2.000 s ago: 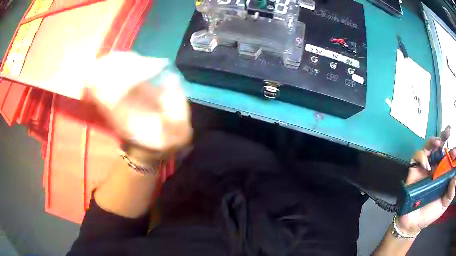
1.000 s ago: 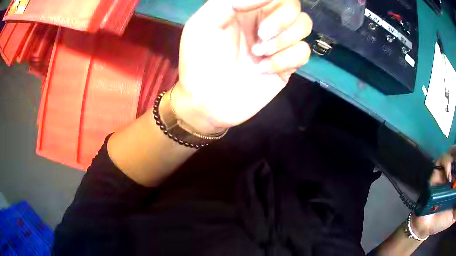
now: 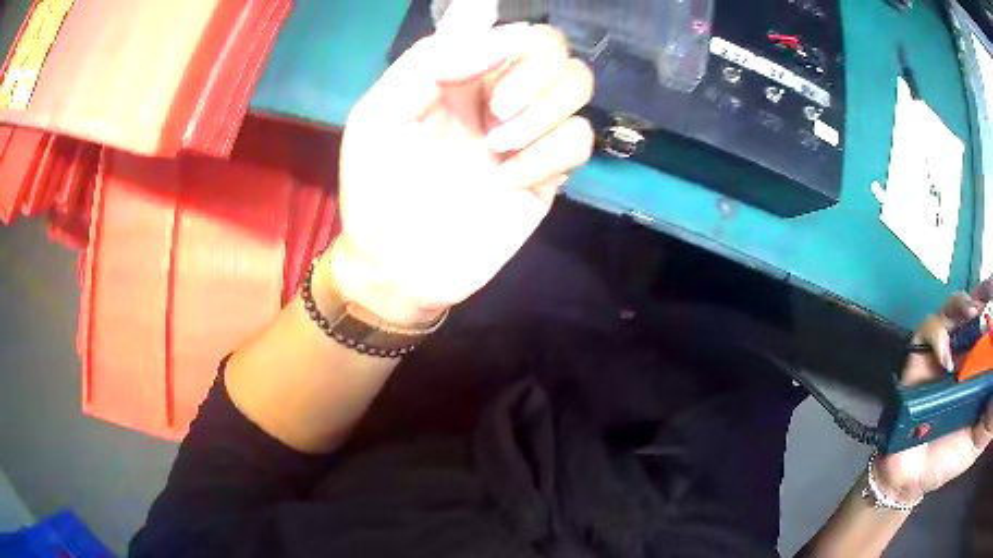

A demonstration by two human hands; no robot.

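Note:
My left hand is raised in front of the black test fixture, palm side showing and fingers curled. It is overexposed, and I cannot tell if it holds anything. Its uppermost part overlaps the fixture's left side at the top edge. The clear acrylic fixture plate shows beside it, cut off by the top edge. My right hand, at the right edge, holds the dark green hot glue gun with its orange trigger; the gun's front is out of the picture.
Red ribbed trays stand at the left, with more below the bench edge. A white paper slip with thin marks lies on the green mat right of the fixture. A white sheet is cut off at the upper right. A blue crate is at the bottom left.
My left hand has moved from over the red trays to in front of the fixture, and its fingers now show curled. The view shifted and partly shifted back. My right hand still holds the glue gun.

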